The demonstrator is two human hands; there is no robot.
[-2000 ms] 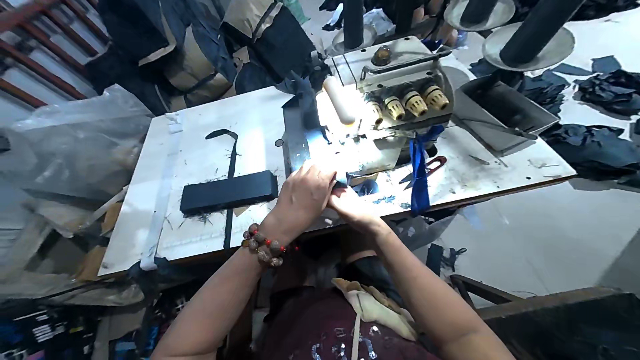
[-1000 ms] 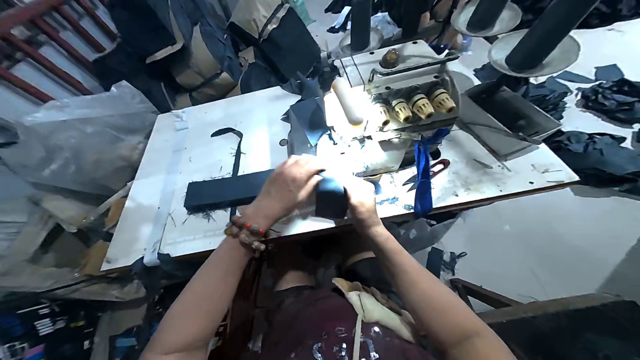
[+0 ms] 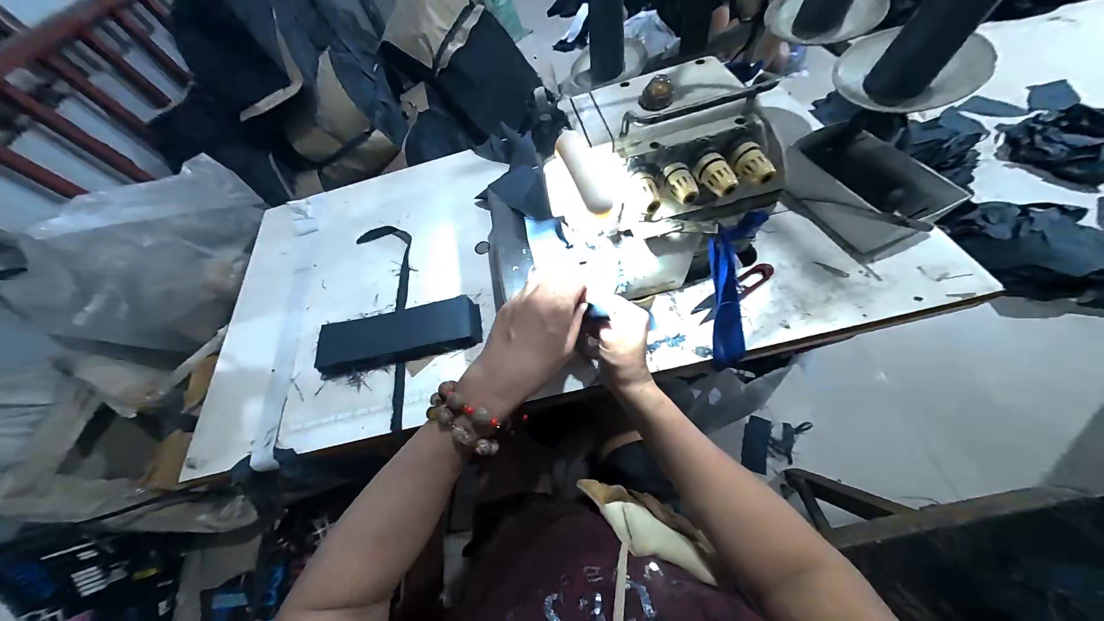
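Note:
An overlock sewing machine (image 3: 707, 142) with several cream tension dials stands on the white table, its work area washed out by a bright lamp. My left hand (image 3: 539, 323), a bead bracelet at its wrist, is bent over a small piece of dark fabric (image 3: 595, 312) at the machine's front. On the same piece, from the right, my right hand (image 3: 623, 341) has its fingers curled. The hands nearly touch and hide most of that piece. A stack of dark fabric pieces (image 3: 398, 335) lies left of my left hand. More dark fabric (image 3: 520, 191) lies beyond the hands.
Blue ribbon (image 3: 727, 297) hangs at the table's front edge beside red-handled thread snips (image 3: 755, 279). A dark strip (image 3: 403, 285) lies on the table (image 3: 259, 345). A metal tray (image 3: 871, 185) and thread cones on stands are at the right, a plastic bag (image 3: 147, 250) at the left.
The dark piece that showed below my hands one second ago is now mostly hidden at the machine's front. My left hand has moved right, off the end of the stack, closer to the machine.

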